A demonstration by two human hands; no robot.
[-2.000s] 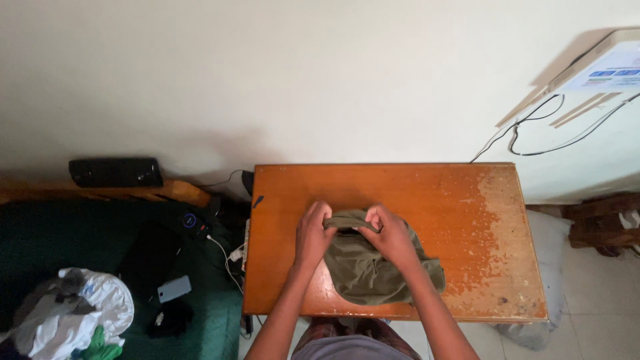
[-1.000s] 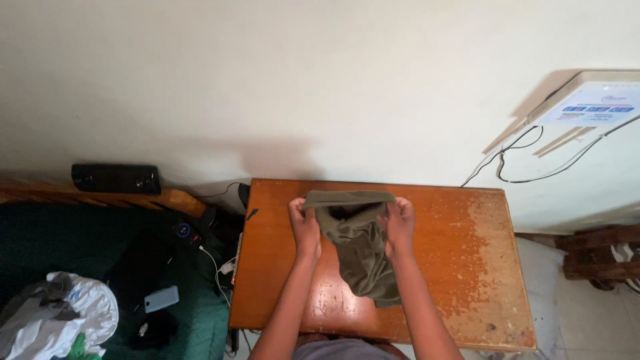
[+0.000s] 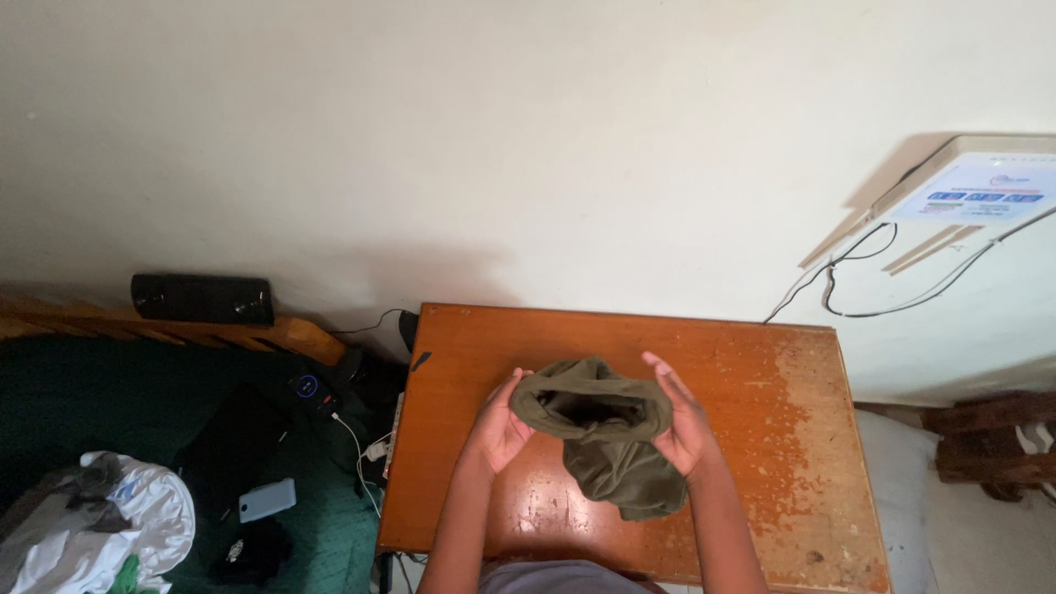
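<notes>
An olive-green cloth garment (image 3: pixel 627 478) hangs between my hands above a worn wooden table (image 3: pixel 742 363), its wide banded opening facing up toward me. At the left end of that opening, my left hand (image 3: pixel 503 425) holds the band, thumb and fingers around the edge. On the opposite end, my right hand (image 3: pixel 681 421) supports the band against the palm, with some fingers stretched up and apart. The lower part of the garment droops toward the near side of the table, and its folds are bunched. The inside of the opening is dark.
Left of the table, a green-covered surface holds a phone (image 3: pixel 268 500), a pile of clothes (image 3: pixel 148 511) and a black cap-like item (image 3: pixel 252 551). A black speaker (image 3: pixel 202 299) stands by the wall. Cables run beside a power strip (image 3: pixel 394 437). A wall-mounted box (image 3: pixel 973 181) has hanging wires.
The garment was bunched low on the table two seconds ago, then held with its band stretched wide. Now the band forms a rounded opening, and the right fingers have spread.
</notes>
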